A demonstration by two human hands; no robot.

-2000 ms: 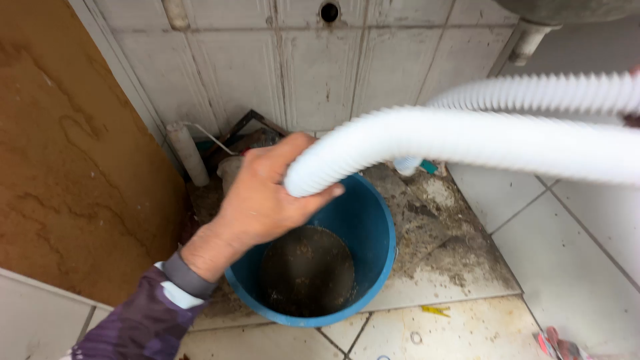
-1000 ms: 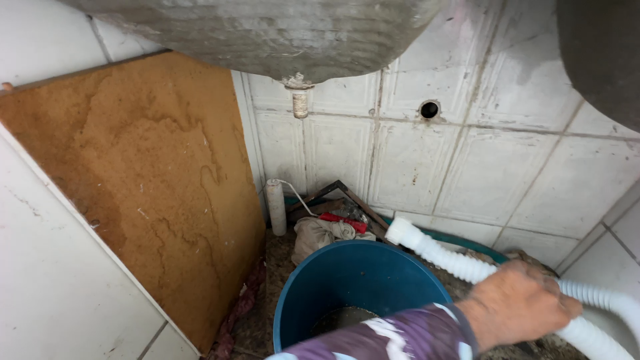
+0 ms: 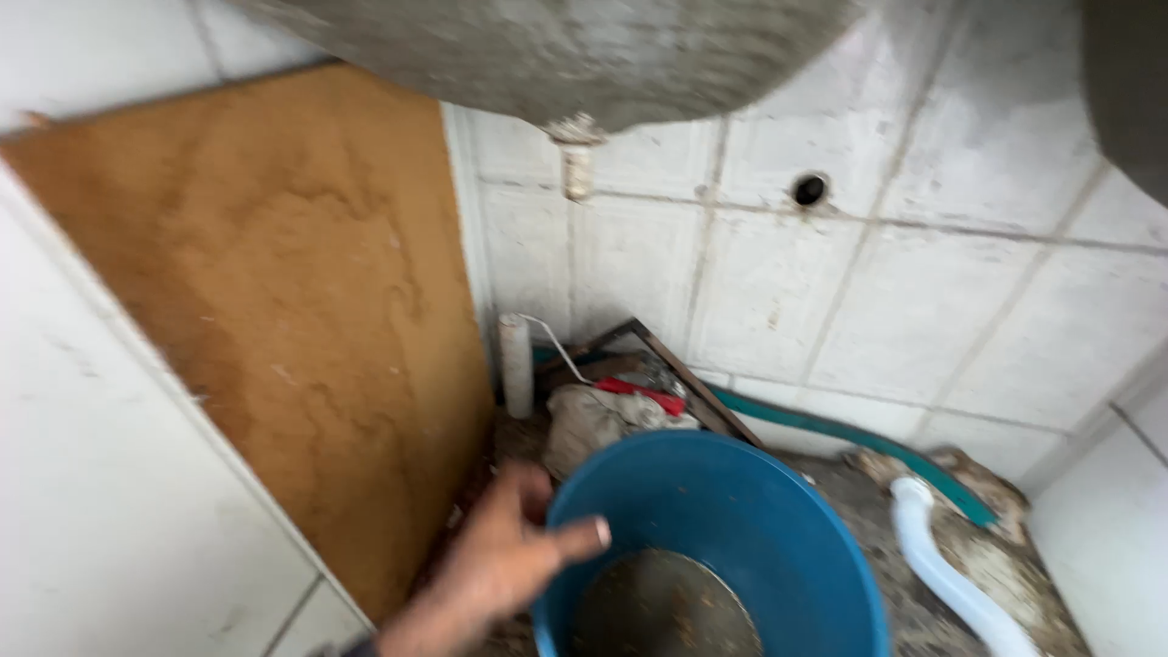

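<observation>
My left hand (image 3: 506, 557) holds nothing; its fingers are spread at the left rim of a blue plastic bucket (image 3: 776, 511), the thumb over the opening. Whether it touches the rim cannot be told. Murky water with floating bits (image 3: 662, 607) lies in the bucket. To the right, a white corrugated drain hose (image 3: 954, 579) rests on the dirty floor, its end near the wall. Behind the bucket are a crumpled cloth (image 3: 589, 424) and a paint roller (image 3: 517, 365) with a red handle (image 3: 639, 396). My right hand is out of the picture.
Above hangs the underside of a grey basin (image 3: 584, 64) with a short drain stub (image 3: 577, 172). The tiled wall has a round hole (image 3: 809, 190). A stained wooden panel (image 3: 301, 301) stands at the left. A green hose (image 3: 839, 436) and a dark angled frame (image 3: 684, 374) lie along the wall.
The hand that held the white hose one second ago has let go of it, and my left hand is now at the bucket's left side. The hose end lies farther right than before.
</observation>
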